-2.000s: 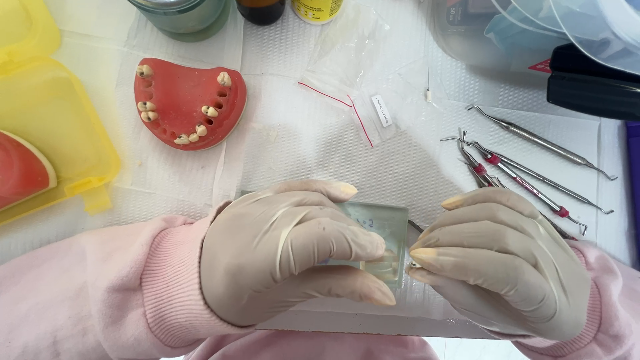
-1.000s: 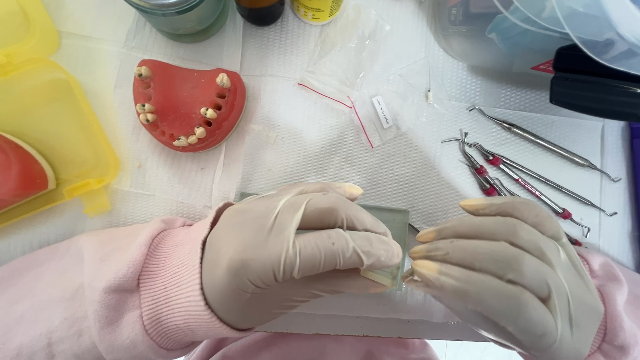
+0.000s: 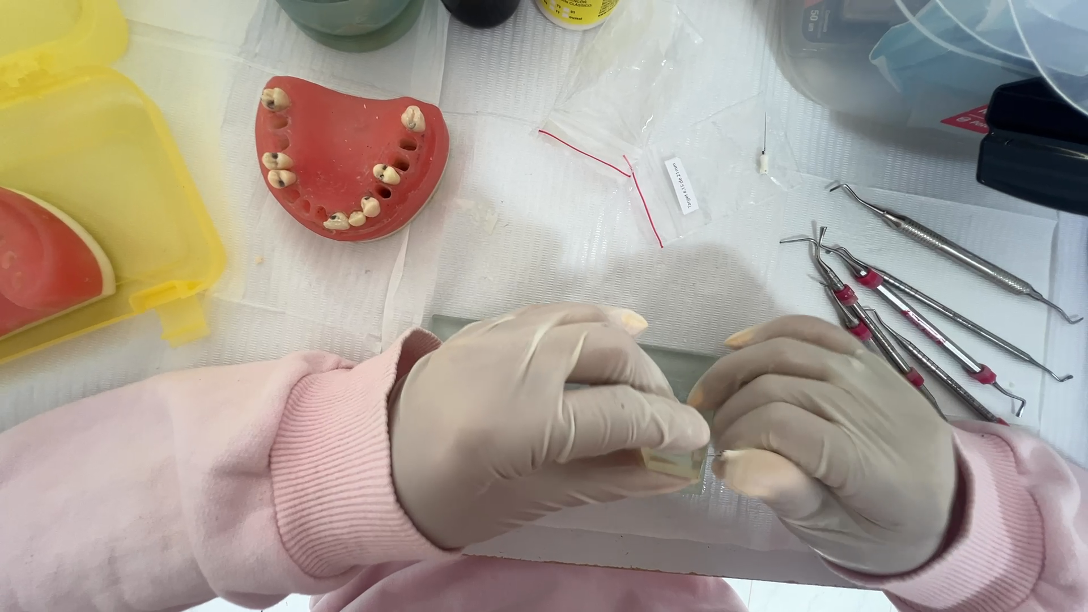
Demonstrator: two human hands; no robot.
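Note:
My left hand (image 3: 544,416), in a beige glove, pinches a small clear block (image 3: 676,461) between thumb and fingers. Close on its right, my right hand (image 3: 829,438), gloved too, holds the end of a thin metal instrument (image 3: 712,456) whose tip reaches the block's right side. Most of that instrument is hidden by the fingers. Beneath both hands lies a glass slab (image 3: 680,367), largely covered by them. A red dental arch model (image 3: 348,153) with several teeth and empty sockets rests farther back on the left.
Several metal dental hand instruments (image 3: 926,323) lie on the right. Small plastic bags (image 3: 671,191) and a fine needle-like file (image 3: 764,161) are at the back. A yellow case (image 3: 161,195) stands left, a green glass vessel (image 3: 353,17) and bottles behind, a clear container (image 3: 850,76) back right.
My left fingers have closed further over the small block, covering more of it and of the slab. My right hand stays close beside it, with its fingers slightly shifted.

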